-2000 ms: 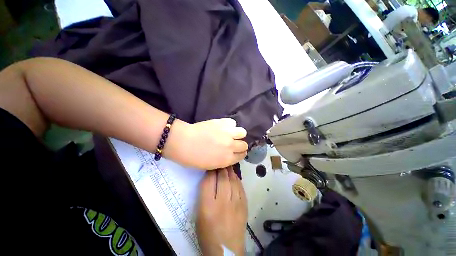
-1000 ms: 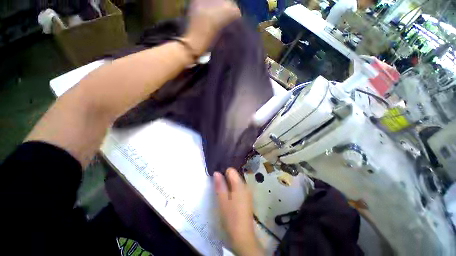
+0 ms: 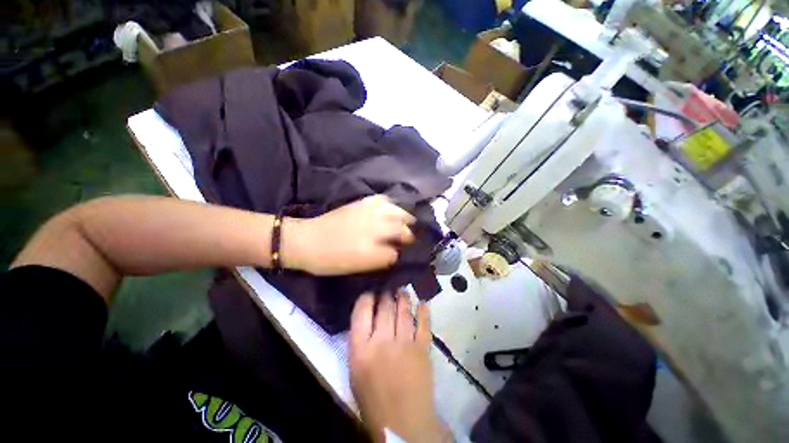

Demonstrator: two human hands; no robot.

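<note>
A dark plum garment [image 3: 259,138] lies bunched on the white table, left of the needle area. My left hand [image 3: 363,235], with a beaded bracelet at the wrist, has curled fingers gripping the cloth just left of the presser foot. My right hand [image 3: 394,355] lies nearer to me, its fingertips pressed flat on the garment's near edge. The sewing machine [image 3: 536,164] stands at the right; its needle is too small to make out. A round greyish guard [image 3: 448,258] sits beside the foot.
A second dark cloth [image 3: 580,372] is bundled right of the machine bed [image 3: 471,320]. A cream spool [image 3: 495,265] and a black slotted plate [image 3: 507,359] are on the bed. Cardboard boxes [image 3: 203,56] stand beyond the table's wooden edge.
My left hand was raised with the cloth a second ago; it is now down near the foot. The garment has spread out over the table's left side. My right hand stays near the bed.
</note>
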